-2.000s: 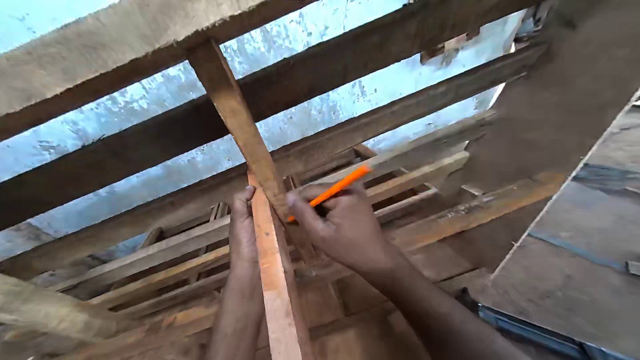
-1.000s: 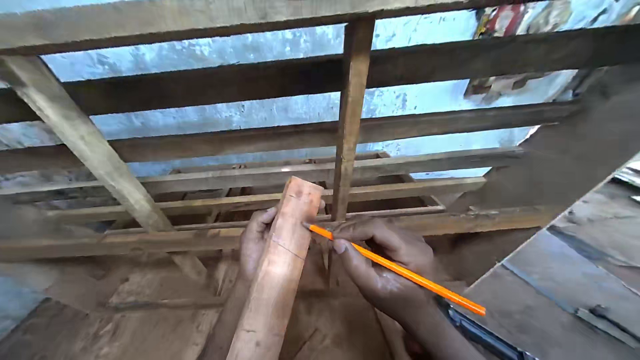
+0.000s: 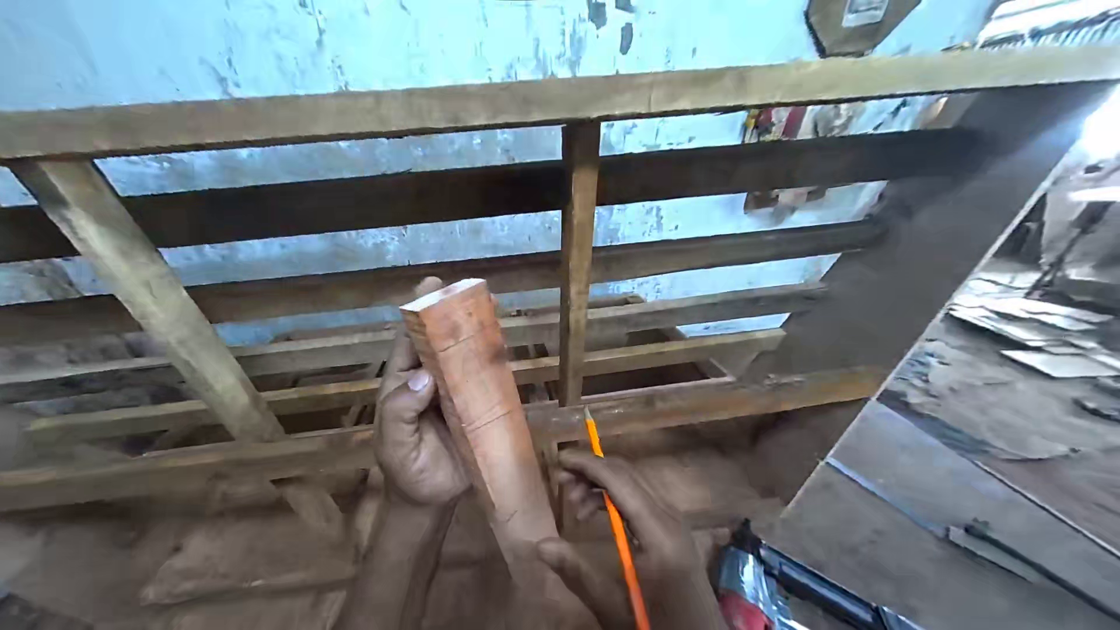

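A reddish wooden batten (image 3: 490,411) with pencil lines across its face stands tilted in front of me, its cut end up. My left hand (image 3: 416,420) grips it from the left side, thumb near the edge. An orange pencil (image 3: 618,525), tip up, is held in my right hand (image 3: 634,516), just right of the batten; the heel and thumb of that hand lie close by the batten's lower part. Behind both hands runs a wooden frame with a narrow upright (image 3: 578,262) and several horizontal slats.
The frame's top rail (image 3: 437,109) crosses the view before a blue wall. A slanted wooden brace (image 3: 149,289) stands at left. At lower right lies a tool with a black and red body (image 3: 748,577), near a brown panel (image 3: 919,227).
The pencil tip has left the batten's face and is now to its right, pointing up. Earlier the batten was beside the upright, with the pencil at the joint. The view has shifted and levelled.
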